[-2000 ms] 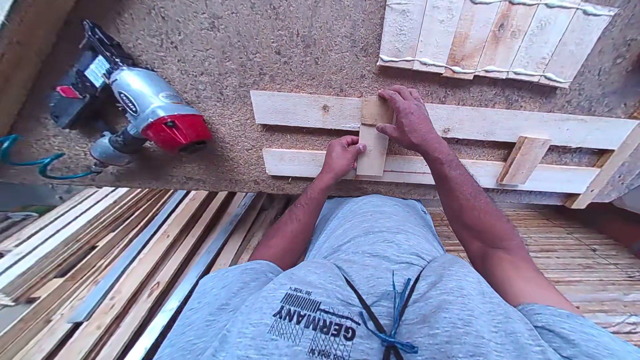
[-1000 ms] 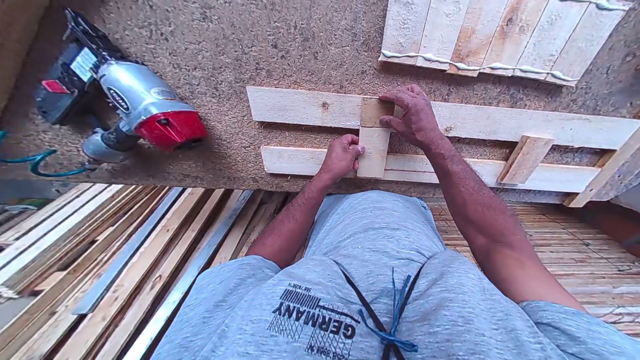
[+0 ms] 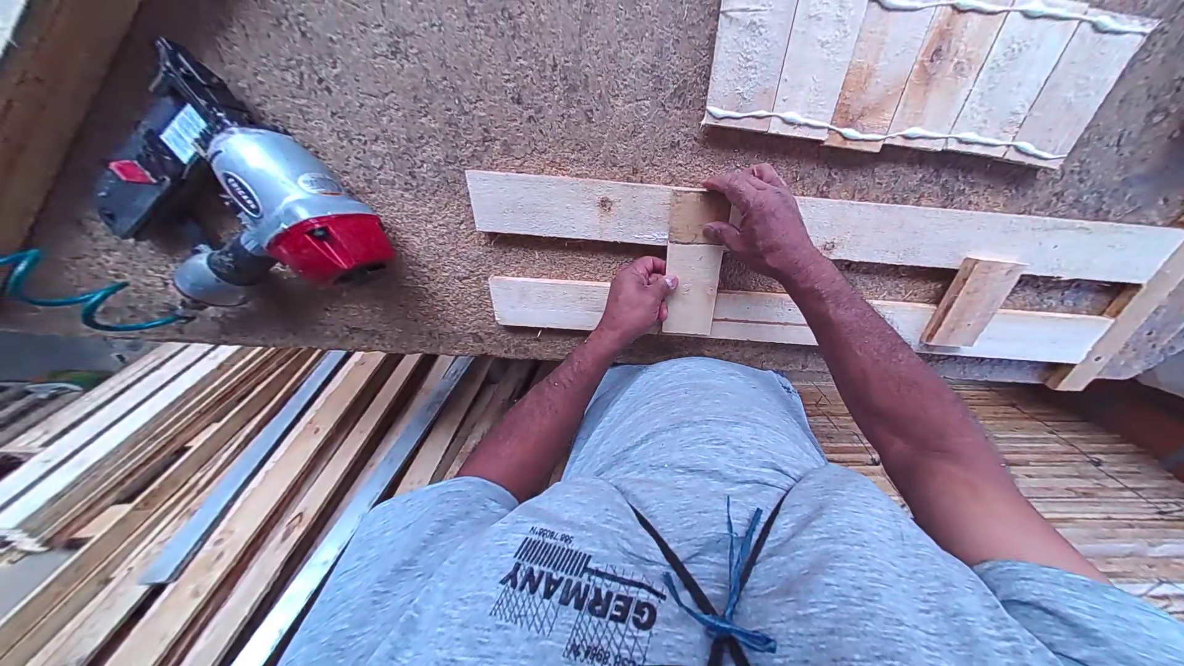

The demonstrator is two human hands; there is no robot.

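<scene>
Two long pale boards lie side by side on the workbench, the upper board point(image 3: 555, 203) and the lower board point(image 3: 546, 301). A short wooden piece point(image 3: 692, 291) lies crosswise over both, its top end darker. My left hand point(image 3: 638, 301) grips its lower left edge between thumb and fingers. My right hand point(image 3: 758, 217) holds its upper end, with thumb and fingers at the right edge and top. Farther right, a short wooden block point(image 3: 973, 301) rests across the lower board, and a crosspiece point(image 3: 1133, 310) spans the right ends of both boards.
A pneumatic nailer point(image 3: 296, 199) with a teal coiled hose point(image 3: 92, 301) lies at left on the particleboard bench point(image 3: 444, 83). A slatted wooden panel point(image 3: 916, 74) with white beads of glue or similar is at upper right. Long timber strips point(image 3: 277, 444) lie below the bench edge.
</scene>
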